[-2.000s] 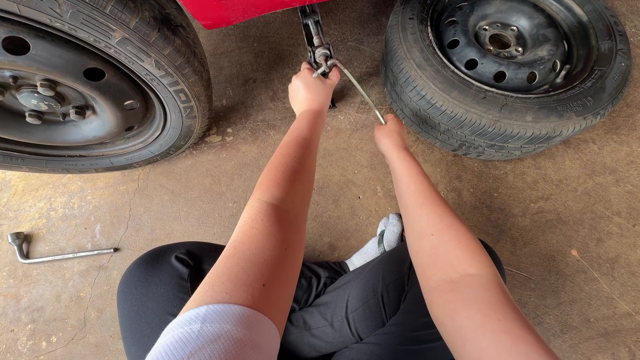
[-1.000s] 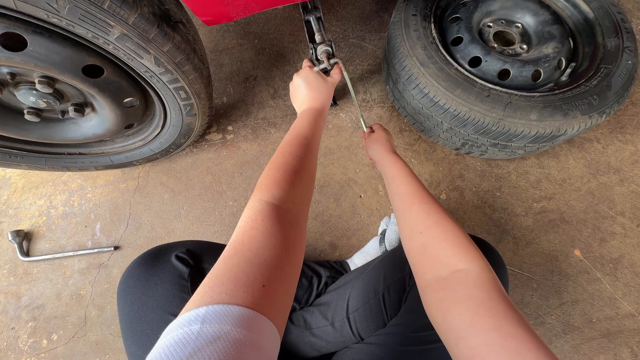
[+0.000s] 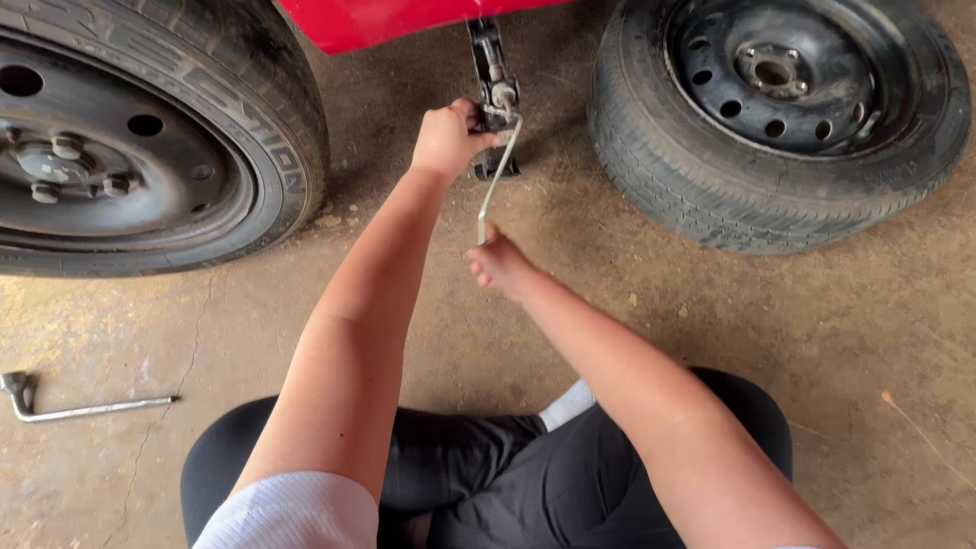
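Note:
A dark scissor jack (image 3: 488, 65) stands on the floor under the edge of a red car body panel (image 3: 404, 21). My left hand (image 3: 450, 137) is at the jack's near end, with its thumb beside the joint where the crank hooks on; part of its fingers is hidden behind the jack. A bent metal crank handle (image 3: 497, 177) runs from that joint toward me. Its near end is in my right hand (image 3: 499, 263), whose fingers are closed around it.
At the left a mounted wheel (image 3: 278, 183) with lug nuts stands beside the car. On the right a loose wheel with a steel rim (image 3: 701, 206) lies on the concrete floor. An L-shaped lug wrench (image 3: 99, 409) lies at the far left. My crossed legs are below.
My right hand has swung to the left and toward me with the crank handle's end. The left hand has shifted slightly left at the jack's near end, its thumb now extended.

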